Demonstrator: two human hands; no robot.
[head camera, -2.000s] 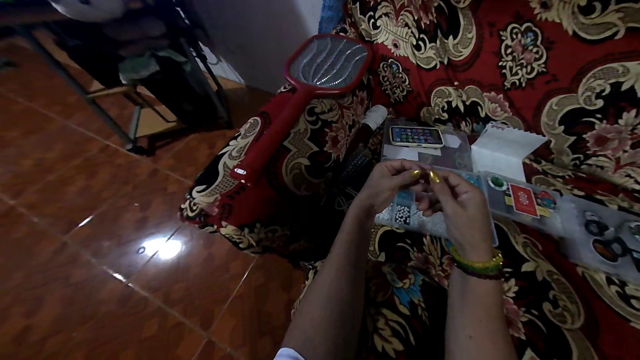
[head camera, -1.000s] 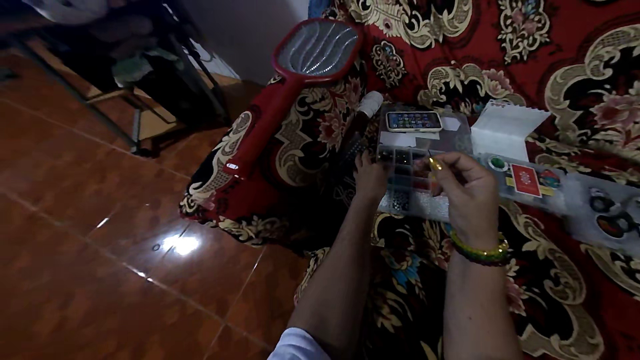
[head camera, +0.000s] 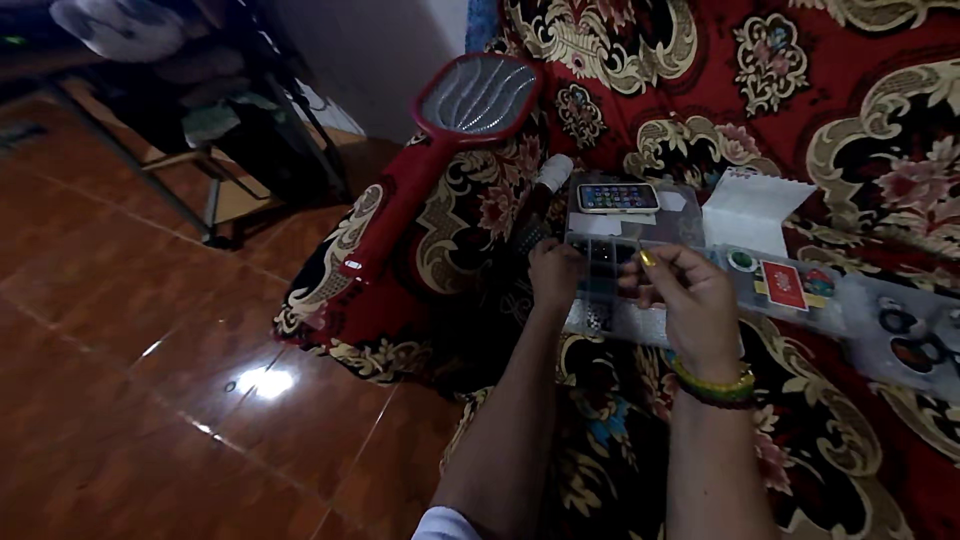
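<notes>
A clear plastic compartment box (head camera: 641, 324) with beads lies open on the patterned sofa cover. My left hand (head camera: 553, 274) is at the box's left compartments, its fingertips bent down; whether they hold a bead is too small to tell. Over the right part of the box is my right hand (head camera: 686, 289), thumb and index finger pinched together; anything thin between them cannot be made out. Beaded bracelets (head camera: 712, 386) in yellow, green and dark red circle my right wrist. A smartphone (head camera: 617, 198) with a lit screen rests on the box's lid (head camera: 679, 221).
A red electric fly swatter (head camera: 442, 142) lies along the sofa arm. Right of the bead box are a white folded paper (head camera: 754, 210), a clear case with a red card (head camera: 784, 285), and a clear bag (head camera: 870, 330) with dark round items. A metal-framed table (head camera: 135, 161) stands at the left.
Two seconds ago both hands met above the box. They have since parted, my left hand moving left to the compartments, where it stays.
</notes>
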